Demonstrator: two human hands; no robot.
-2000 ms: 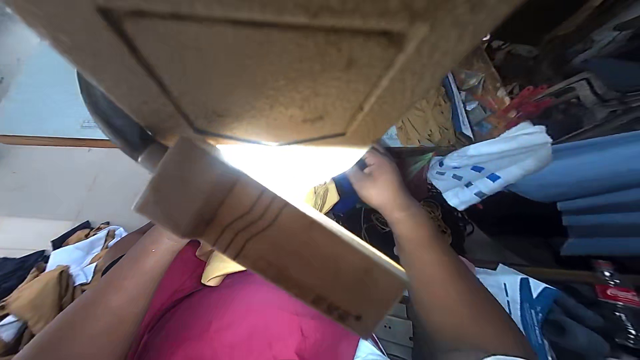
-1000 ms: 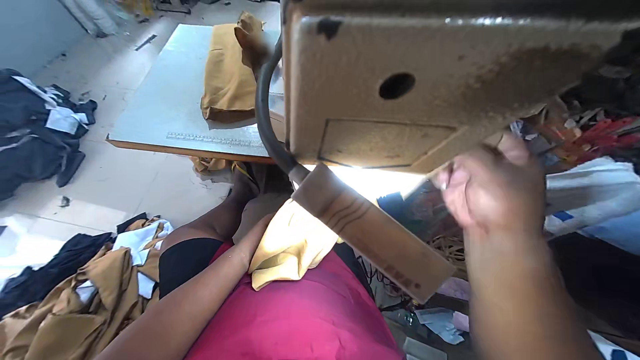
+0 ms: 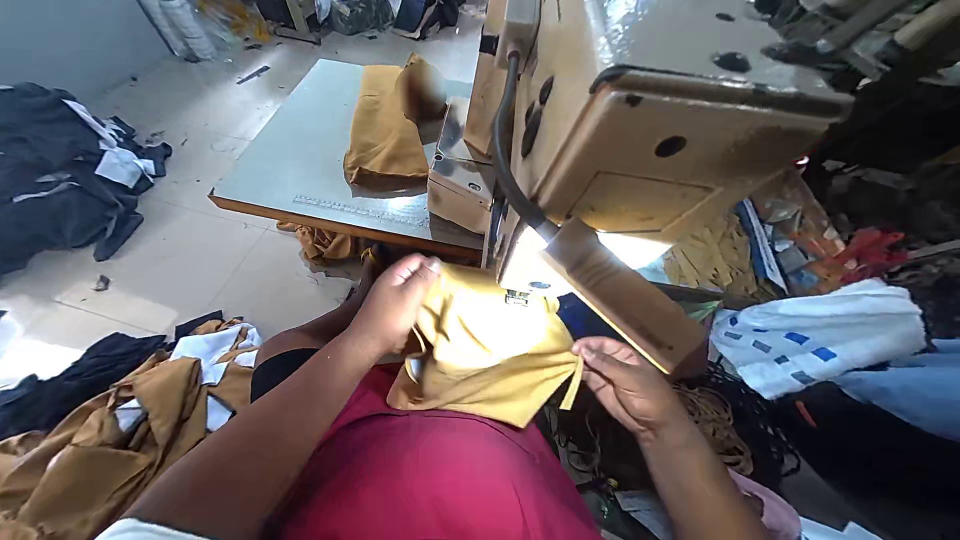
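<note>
A piece of yellow-tan fabric (image 3: 487,337) is stretched between my hands over my lap, lit brightly by a lamp. My left hand (image 3: 397,304) pinches its upper left edge between thumb and fingers. At its right edge, my right hand (image 3: 622,382) grips the cloth beside a narrow hanging strip. The far edge of the fabric lies at the presser foot (image 3: 517,297) of a beige industrial sewing machine (image 3: 645,157); glare hides the needle. A brown box-shaped lamp housing (image 3: 630,300) on a dark flexible neck hangs just above my right hand.
Folded tan fabric (image 3: 382,127) and a clear ruler (image 3: 360,210) lie on a pale table (image 3: 300,142) beyond the machine. Tan and white cloth (image 3: 142,412) is heaped at lower left, dark garments (image 3: 60,180) on the floor farther back. A white towel (image 3: 825,337) is at right.
My right hand has come down from beside the machine head to the fabric's right edge. My left hand has moved up with the fabric, which is now spread out. The view has shifted.
</note>
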